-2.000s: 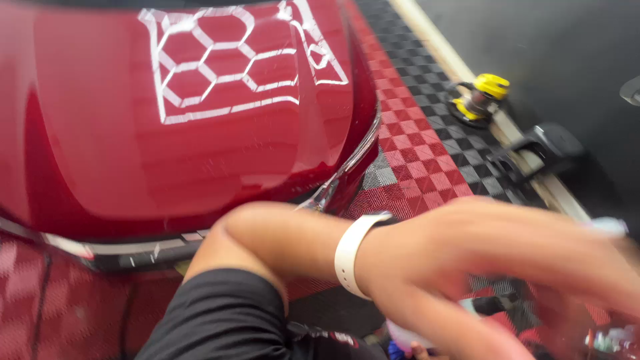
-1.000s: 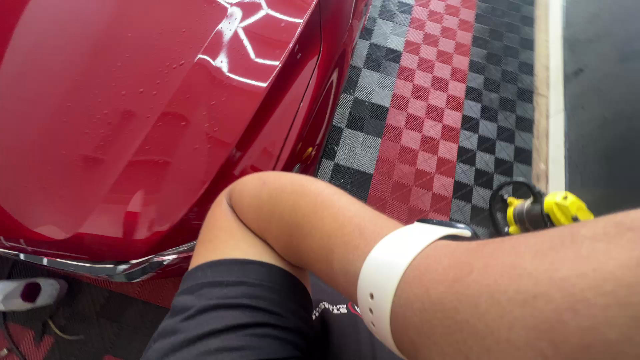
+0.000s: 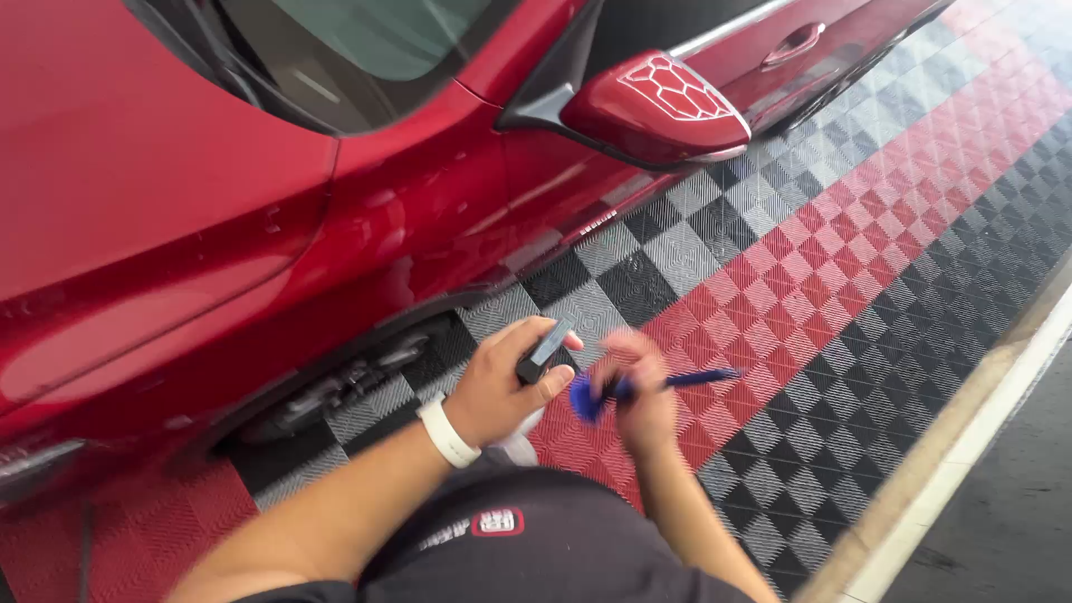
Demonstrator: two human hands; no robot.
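Note:
My left hand (image 3: pixel 502 381), with a white watch band (image 3: pixel 448 431) on its wrist, grips a small dark block (image 3: pixel 544 352) with a grey face between thumb and fingers. Just right of it, my right hand (image 3: pixel 641 398) is blurred and closed around a blue and black tool (image 3: pixel 699 378) with a slim dark-blue shaft. A bright blue piece (image 3: pixel 586 398) shows at the tool's left side, near my left thumb; its exact kind is unclear. Both hands are in front of my body, beside the red car's front wheel (image 3: pixel 335 389).
The red car (image 3: pixel 402 209) fills the upper left, its side mirror (image 3: pixel 662 109) jutting out with hexagonal light reflections. Checkered floor tiles (image 3: pixel 804 276) in red, black and grey run alongside. A pale raised edge (image 3: pixel 946 477) borders a dark surface at lower right.
The view has swung from the car's bonnet to its side and mirror. Both hands now show together with things in them; a second ago only one outstretched arm with the watch band was seen.

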